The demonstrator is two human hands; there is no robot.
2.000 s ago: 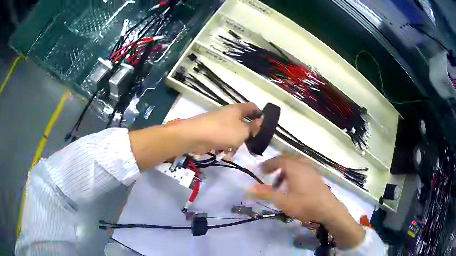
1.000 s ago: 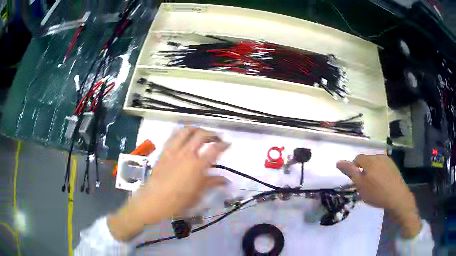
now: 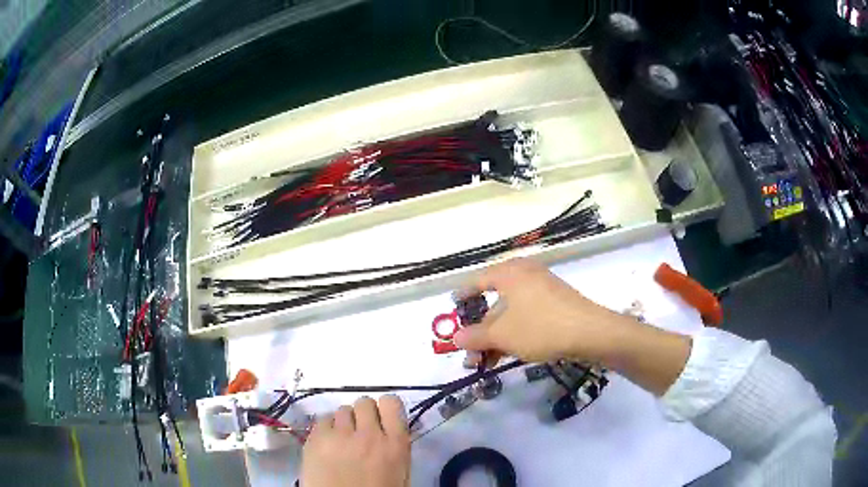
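The wire harness (image 3: 443,388) lies across the white sheet (image 3: 609,433). Its white connector housing (image 3: 225,422) is at the left, with red and black wires entering it. My left hand (image 3: 357,445) is closed over the harness wires right of the housing, cut off by the bottom edge. My right hand (image 3: 533,319) pinches the small black block (image 3: 471,308) on a short branch; its fingertips partly hide the block. A red ring-shaped piece (image 3: 445,327) lies beside those fingertips. A black tape roll (image 3: 478,466) lies flat at the bottom edge, partly cut off.
A cream compartment tray (image 3: 419,276) with red and black leads and black cables stands behind the sheet. Orange handles show at the right (image 3: 689,293) and left (image 3: 242,382). Black rolls (image 3: 653,100) and a grey device (image 3: 738,181) stand right. Other harnesses (image 3: 143,333) lie left.
The tape roll, in my left hand two seconds ago, now lies on the sheet. My left hand has come down onto the harness wires. My right hand has moved to the black block. The view has turned.
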